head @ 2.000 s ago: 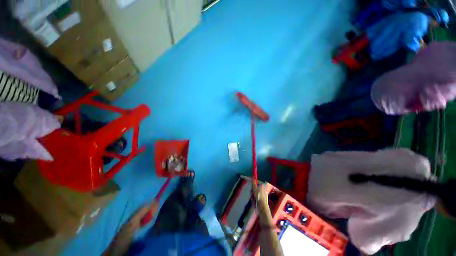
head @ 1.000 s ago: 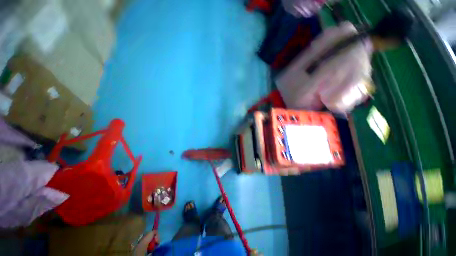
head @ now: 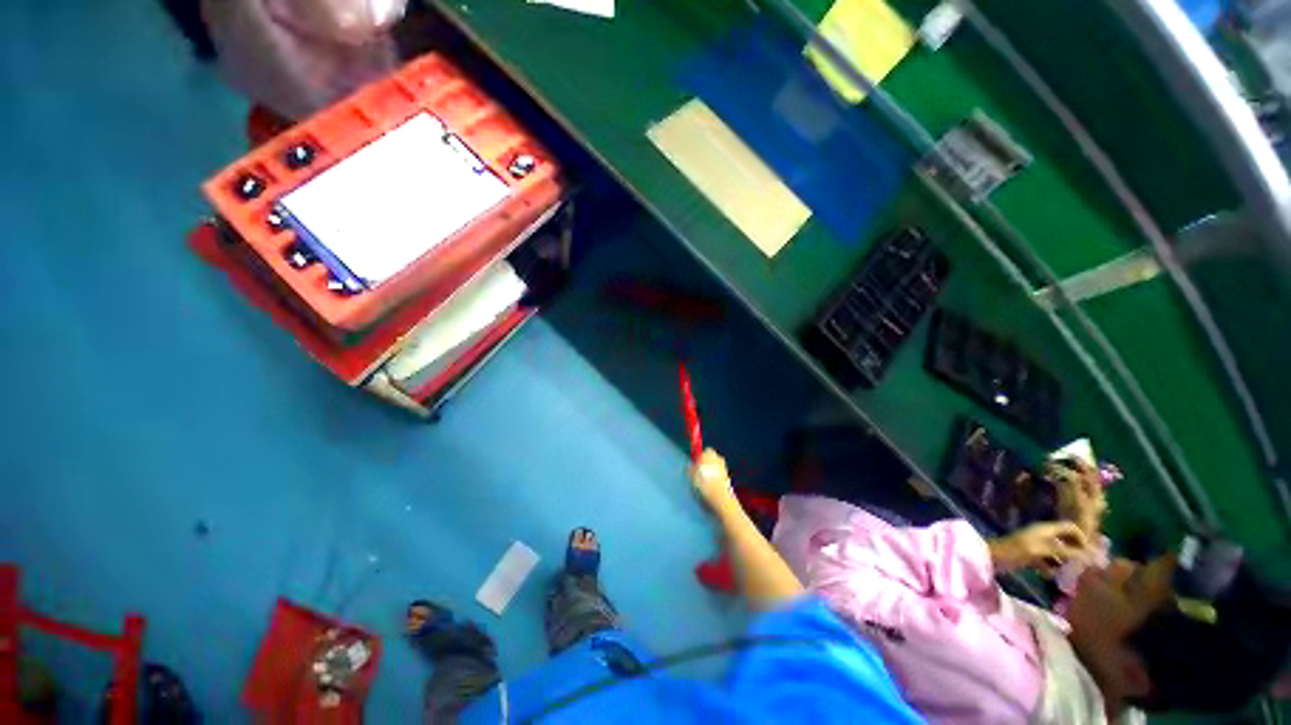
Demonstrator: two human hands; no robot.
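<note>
My right hand [head: 712, 479] is shut on the red stick of the broom [head: 690, 407], at the middle of the view. The stick reaches away under the green bench, where the broom head [head: 663, 299] shows dimly in the shadow. The red dustpan [head: 309, 663] is at the lower left, with pale litter [head: 340, 660] inside. Its handle and my left hand are out of the picture. A white paper scrap [head: 507, 577] lies on the blue floor between the dustpan and my feet.
A stack of orange-red parts trays [head: 382, 198] with a clipboard on top stands beside the green-topped bench [head: 637, 128]. Black component trays [head: 878, 305] lie on the bench. A person in a pink smock [head: 906, 595] works close on my right. A red stool [head: 71, 630] stands at lower left.
The view has swung right towards the bench. The broom has moved from the open floor to under the bench. The white paper, before partly by the broom head, lies uncovered. My left hand has left the picture.
</note>
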